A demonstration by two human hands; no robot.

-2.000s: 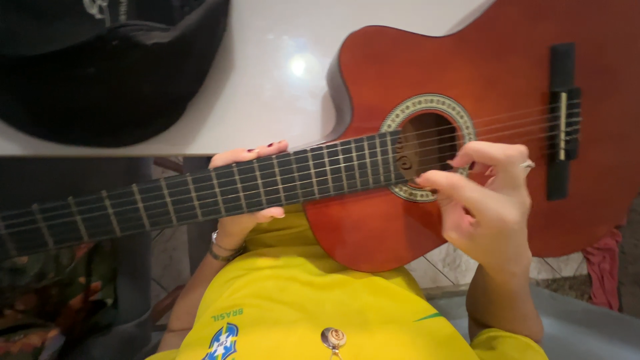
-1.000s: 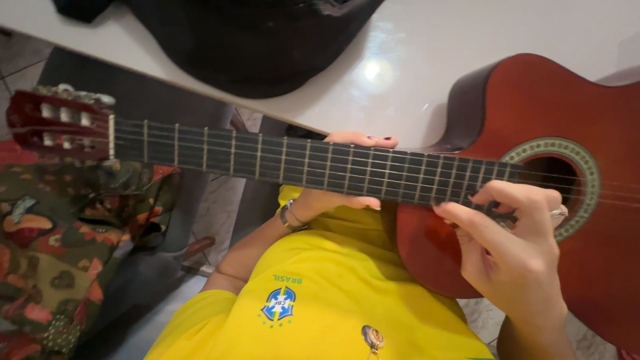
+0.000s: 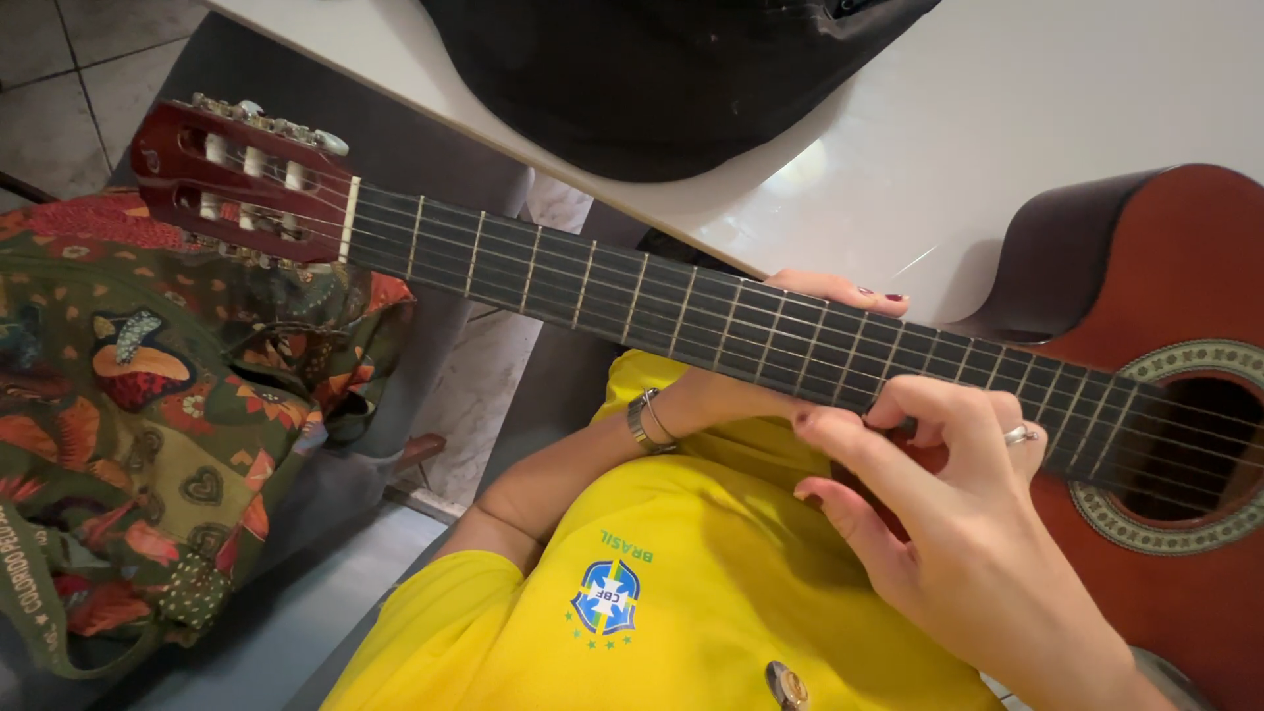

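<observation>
A classical guitar with an orange-brown body [image 3: 1155,286] lies across my lap, its dark fretboard [image 3: 612,286] running up left to the red-brown headstock [image 3: 237,183]. My left hand [image 3: 750,395], below a metal wristwatch [image 3: 652,423], is behind the upper neck near the body; its fingertips show past the far edge and the palm is hidden. Over the lower frets is my right hand [image 3: 948,474], with a ring on one finger, fingers bent at the neck's near edge. The round soundhole [image 3: 1185,449] with its patterned rosette is to its right.
A white glossy table [image 3: 948,118] stands beyond the guitar, bearing a black fabric item [image 3: 671,89]. The guitar's upper side is close to the table. At left, a patterned floral bag [image 3: 178,415] rests on a grey chair [image 3: 385,128] beneath the headstock. Tiled floor shows between the seats.
My right hand has moved from the soundhole along the strings onto the neck, toward my left hand. The view has shifted left, bringing the headstock and bag into sight.
</observation>
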